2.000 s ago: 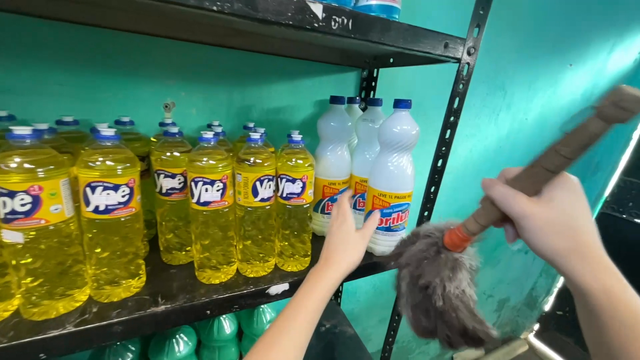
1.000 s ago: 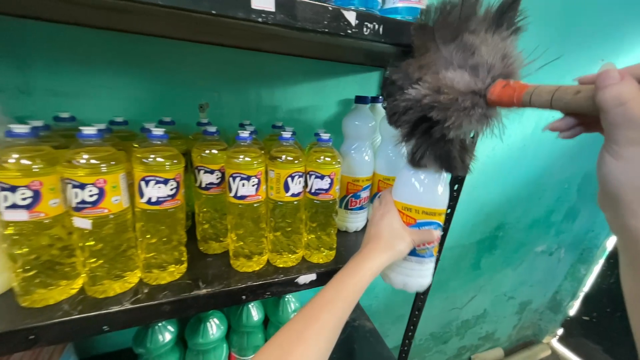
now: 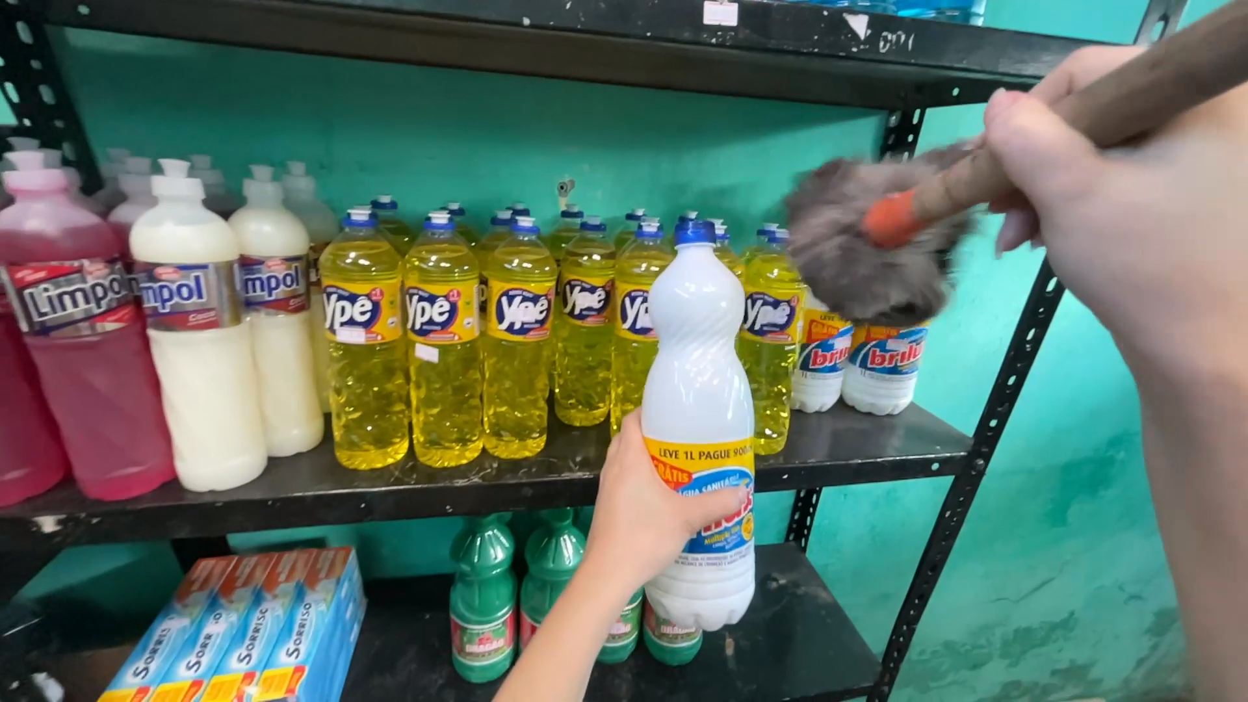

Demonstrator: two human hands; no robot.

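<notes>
My left hand [image 3: 648, 507] grips a white plastic bleach bottle [image 3: 697, 390] with a blue cap, upright in front of the middle shelf's edge. My right hand [image 3: 1102, 166] is closed around the wooden handle of a feather duster [image 3: 868, 234]. The duster's grey-brown feathers are at the shelf's right end, in front of the tops of two more white bleach bottles [image 3: 882, 366]. Left of these, yellow bottles of Ypê detergent [image 3: 366, 390] stand in rows, some partly hidden by the held bottle.
Pink [image 3: 88, 390] and cream-coloured bottles [image 3: 205, 390] stand at the left of the black metal shelf [image 3: 858, 444]. Green bottles [image 3: 483, 595] and Sorriso toothpaste boxes [image 3: 244, 624] are below. A perforated upright [image 3: 975, 478] bounds the right side; an upper shelf [image 3: 585, 44] runs overhead.
My left hand has taken a bleach bottle from the shelf's right end and brought it out in front. The duster was low, then rose beside the bottles. The view has swung left.
</notes>
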